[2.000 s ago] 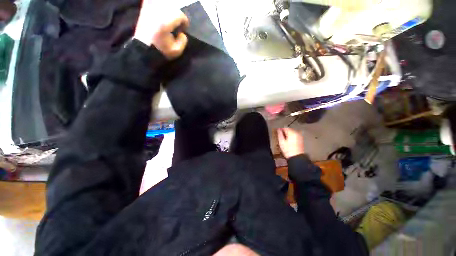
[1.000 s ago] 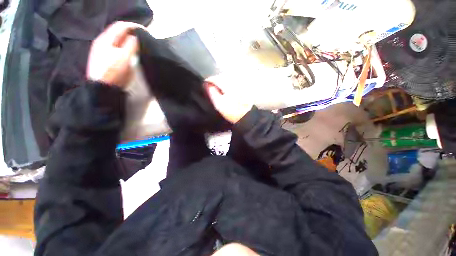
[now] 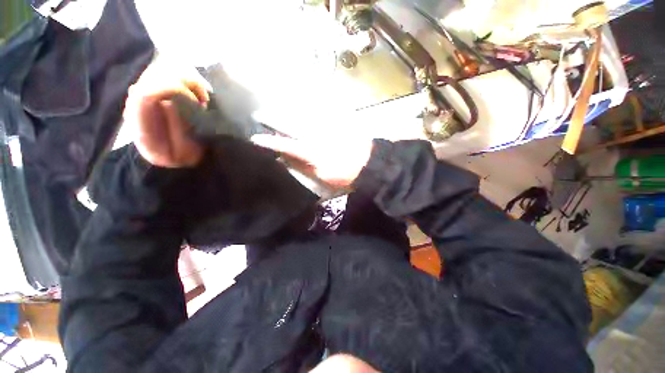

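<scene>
A black cloth piece (image 3: 240, 178) hangs between my hands at the front edge of the white machine table (image 3: 372, 120). My left hand (image 3: 169, 124) is closed on its upper left part, fingers curled. My right hand (image 3: 321, 162) lies at the cloth's right edge with the fingers stretched to the left; glare and blur hide whether it grips. Larger dark garment parts (image 3: 73, 131) lie at the left, one with a flap-like piece on it.
Dark shears (image 3: 441, 102) lie right of my right hand. Small tools with reddish handles (image 3: 503, 52) lie behind them. A strip of wood (image 3: 585, 95) stands at the table's right end. Cords and a green object (image 3: 638, 170) are on the floor at right.
My right hand has come up from beside my lap to the cloth. My left hand has moved left and down with the cloth. The view has shifted, with the shears nearer.
</scene>
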